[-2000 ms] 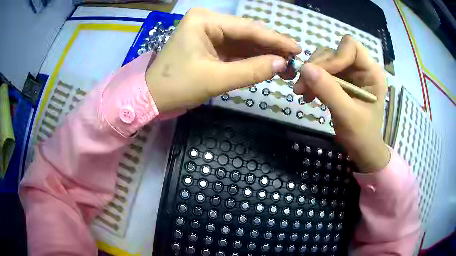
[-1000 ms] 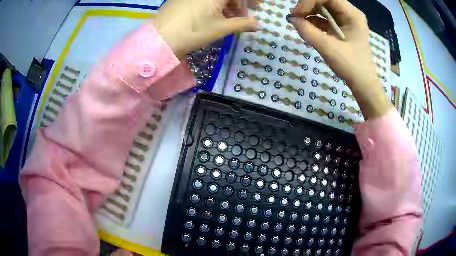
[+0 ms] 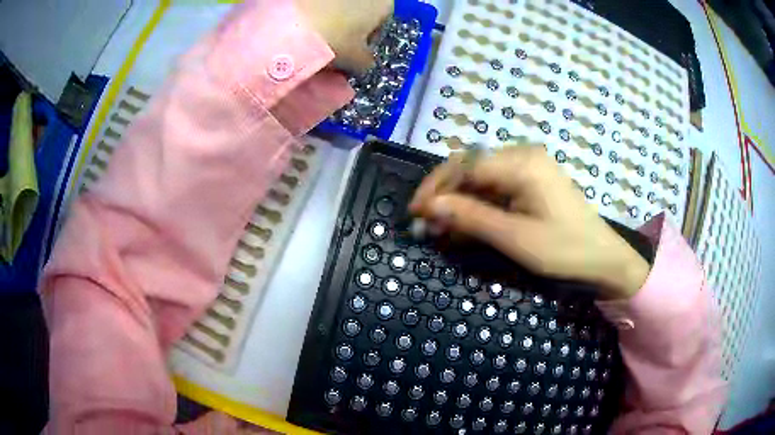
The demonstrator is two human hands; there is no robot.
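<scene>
My right hand (image 3: 527, 208) is blurred over the upper left of the black tray (image 3: 319, 340). Its fingers are pinched at a small round metal part (image 3: 419, 227), low over the pockets; the stick cannot be made out clearly. Many tray pockets hold silver parts; a few near the upper left corner are bare. My left hand (image 3: 357, 30) is at the top edge, partly cut off, over the blue bin (image 3: 421, 76) of loose silver fittings; its fingertips are hidden. The white foam board (image 3: 544, 106) behind the tray has dark-ringed silver parts at many cutout ends.
An unloaded board (image 3: 246, 280) lies left of the tray, partly under my left sleeve. Another board (image 3: 732, 246) stands at the right. A second black tray (image 3: 663, 30) is at the upper right. A yellow-green cloth (image 3: 21, 178) hangs at the far left.
My right hand has come down from above the foam board to the black tray. My left hand has moved from beside it to the blue bin. The view has shifted slightly.
</scene>
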